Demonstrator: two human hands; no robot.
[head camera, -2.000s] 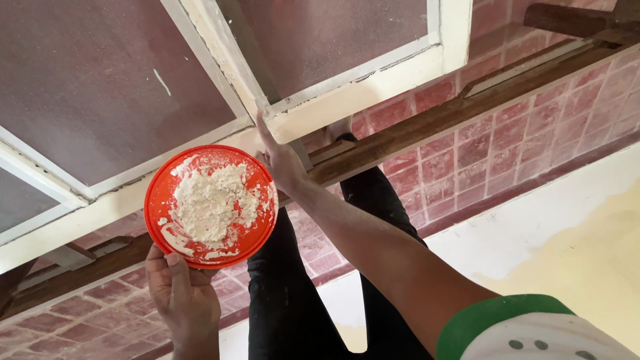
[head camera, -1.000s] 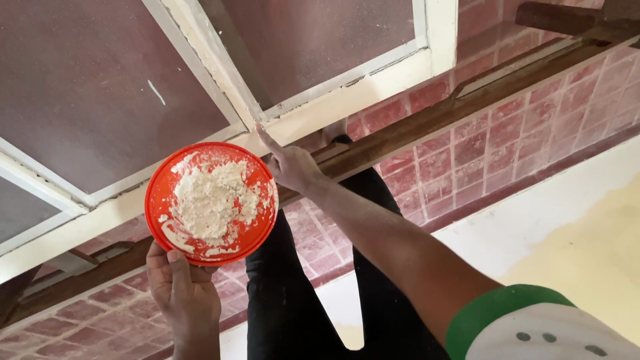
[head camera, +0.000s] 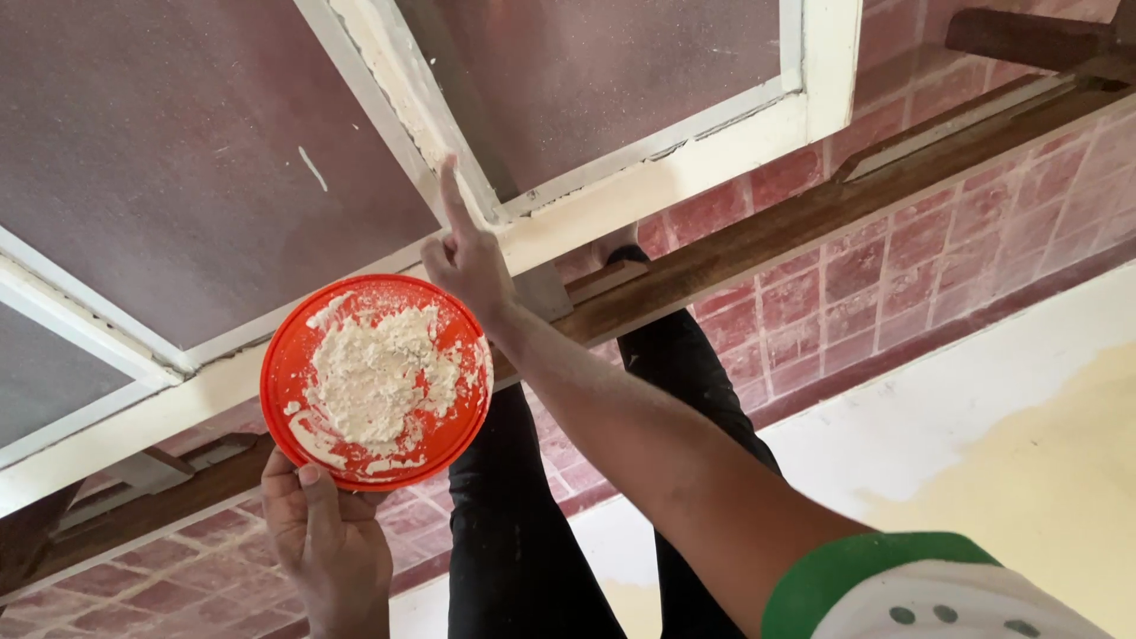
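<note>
My left hand (head camera: 328, 532) grips the rim of a round red plastic lid (head camera: 282, 399), thumb on top and fingers beneath. A clumpy off-white putty-like paste (head camera: 377, 377) lies heaped on the lid, with smears round its edge. Just above and right of the lid is my right hand (head camera: 470, 257), its index finger stretched out onto the white-painted divider bar (head camera: 399, 98) of a framed panel, the other fingers curled. No tool shows in it. Along that bar run rough, cream-coloured edges. Dark glass-like panes (head camera: 213, 160) fill the frame on both sides of the bar.
A brown wooden beam (head camera: 710, 266) runs below the frame, with a dark wooden piece (head camera: 1021, 40) at upper right. My legs in black trousers (head camera: 515, 532) stand beside it. Beyond are red tiles (head camera: 852, 266) and a surface in white and pale yellow (head camera: 1047, 461).
My right hand has moved up from the frame's lower corner joint, and its index finger now lies further up the divider bar. My left hand still holds the lid in about the same place.
</note>
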